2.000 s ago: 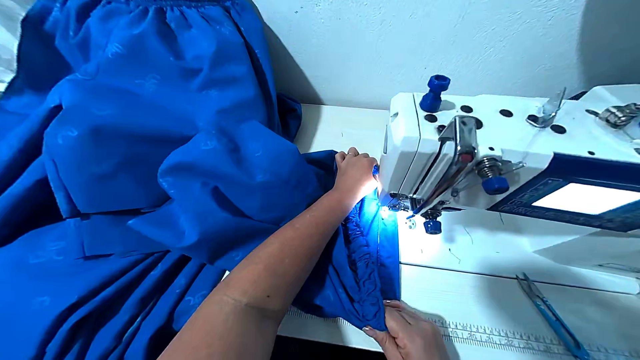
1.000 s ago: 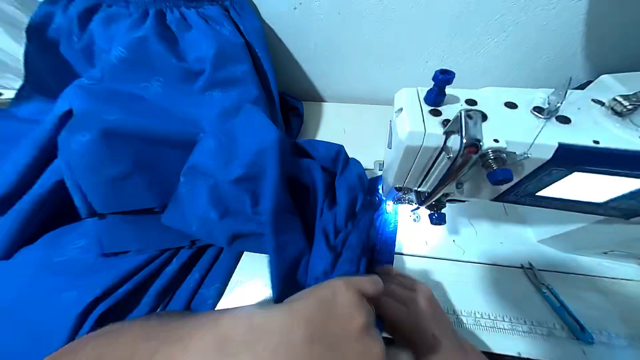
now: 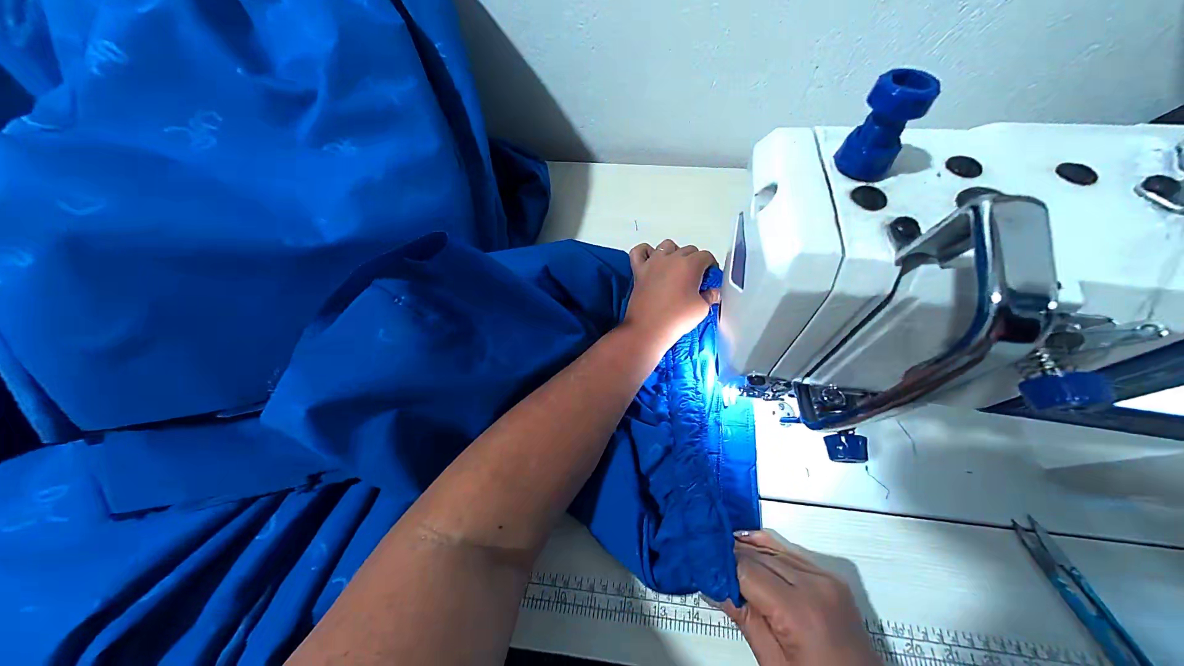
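Blue fabric (image 3: pixel 370 370) with a faint printed pattern spreads over the left half of the view, and its gathered edge (image 3: pixel 689 444) runs under the needle area of a white sewing machine (image 3: pixel 795 250). Beyond the needle, my left hand (image 3: pixel 671 287) grips the far end of that gathered strip, close against the machine's head. My right hand (image 3: pixel 800 601) pinches the near end between thumb and fingers. The strip stretches between both hands, lit by the machine's lamp. The presser foot is partly hidden by the machine's head.
Blue-handled thread snips (image 3: pixel 1078 587) lie on the white table (image 3: pixel 934 518) at the lower right. A printed measuring scale (image 3: pixel 638 606) runs along the near edge. Behind stands a pale wall (image 3: pixel 647 83). Loose thread bits lie near the machine.
A second ago both hands were together at the near end of the strip; my left hand is now at the far end beside the machine's head. The view has come nearer.
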